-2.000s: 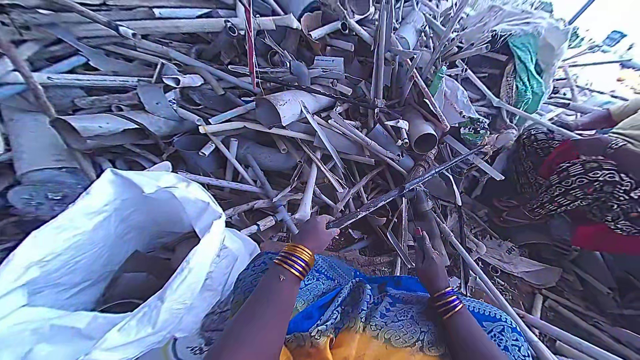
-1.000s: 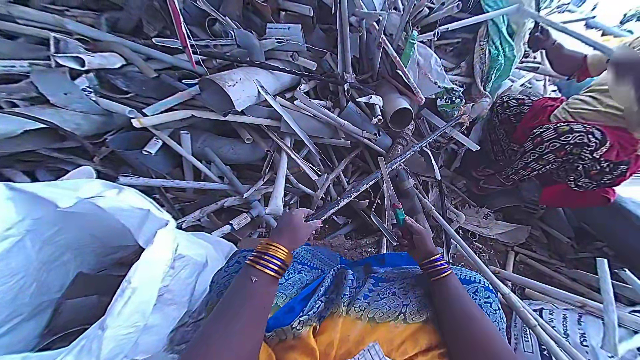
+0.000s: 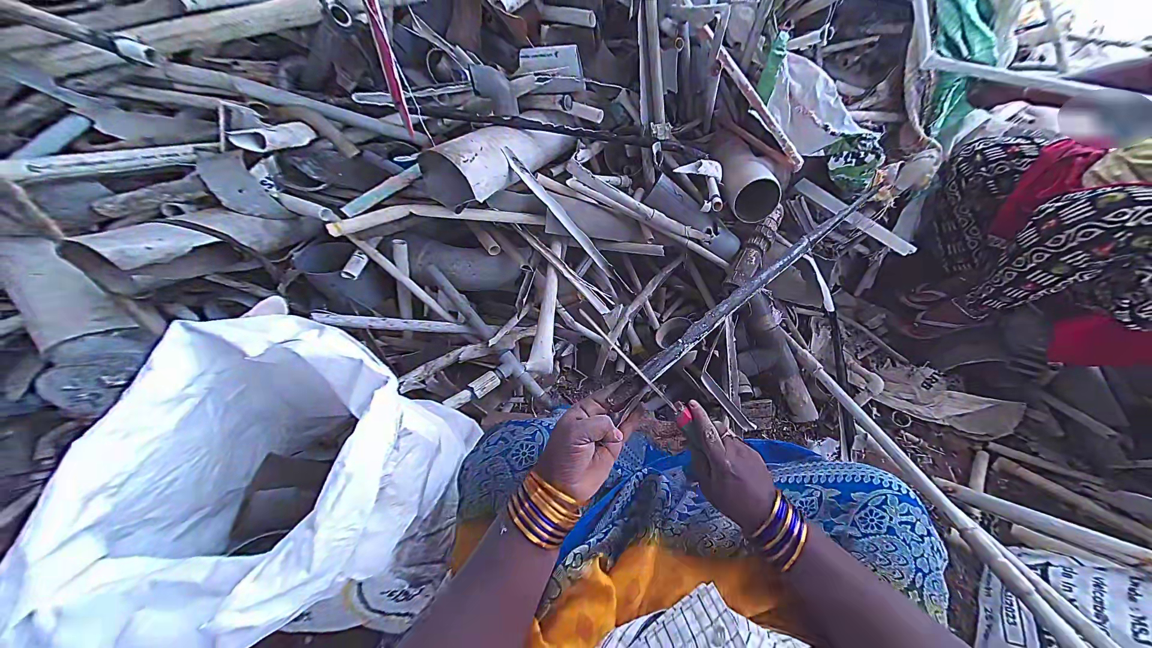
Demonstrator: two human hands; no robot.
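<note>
A long, dark, dirty strip or split pipe (image 3: 747,292) slants from my lap toward the upper right. My left hand (image 3: 580,450) is closed around its near end. Beside it, my right hand (image 3: 731,472) holds a small tool by a red or pink part (image 3: 684,416) at the fingertips; a thin pale shaft appears to run from it past the strip's near end. The tool's exact kind cannot be told. An open white woven sack (image 3: 117,504) stands to the left of my left arm, with grey pipe pieces (image 3: 279,495) inside.
Heaped scrap plastic pipes (image 3: 504,162) spread ahead and to both sides. A wide grey pipe (image 3: 751,184) lies beyond the strip. Long pale pipes (image 3: 954,531) cross at the lower right over a printed sack (image 3: 1062,594). Another person in patterned clothing (image 3: 1062,234) sits at the right.
One second ago my right hand held something green and red near the strip; now a red end shows at its fingertips, closer to my left hand. The other person's raised arm has lowered.
</note>
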